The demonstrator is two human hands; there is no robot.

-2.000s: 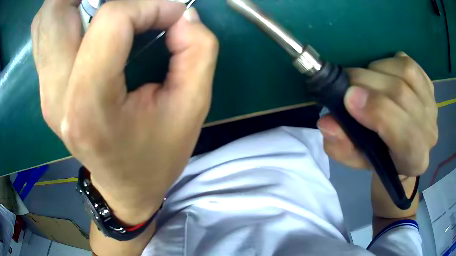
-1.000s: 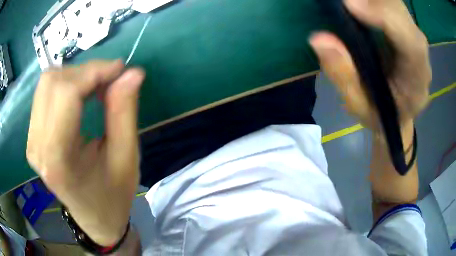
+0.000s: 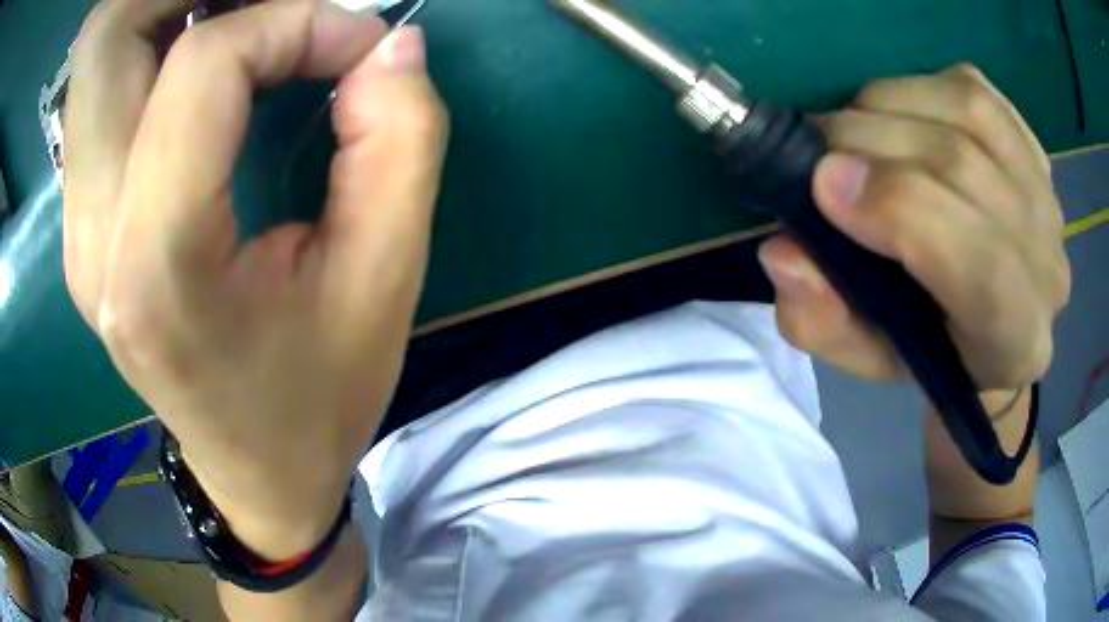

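My left hand [image 3: 268, 231] is over the mat at the left, with thumb and forefinger pinching a thin silvery solder wire [image 3: 411, 12] near the top edge. My right hand [image 3: 936, 231] grips the black handle of the soldering iron [image 3: 851, 267]. The iron's silver barrel points up and left, and its tip is cut off by the top edge. A small part of a silver-white bracket [image 3: 51, 116] shows left of my left hand. The rest of it is hidden by the hand or out of the picture.
The green mat [image 3: 584, 182] ends at a tan front edge close to my body. A thin dark cord [image 3: 1073, 61] lies at the top right. Below the bench at the lower left are a blue object [image 3: 107, 471] and a cardboard box [image 3: 158, 586]. Papers [image 3: 1086, 486] show at the lower right.
Since one second ago, my left hand has moved up and right, covering most of the bracket. My right hand has come lower, and the iron's silver barrel is back in view, pointing up-left.
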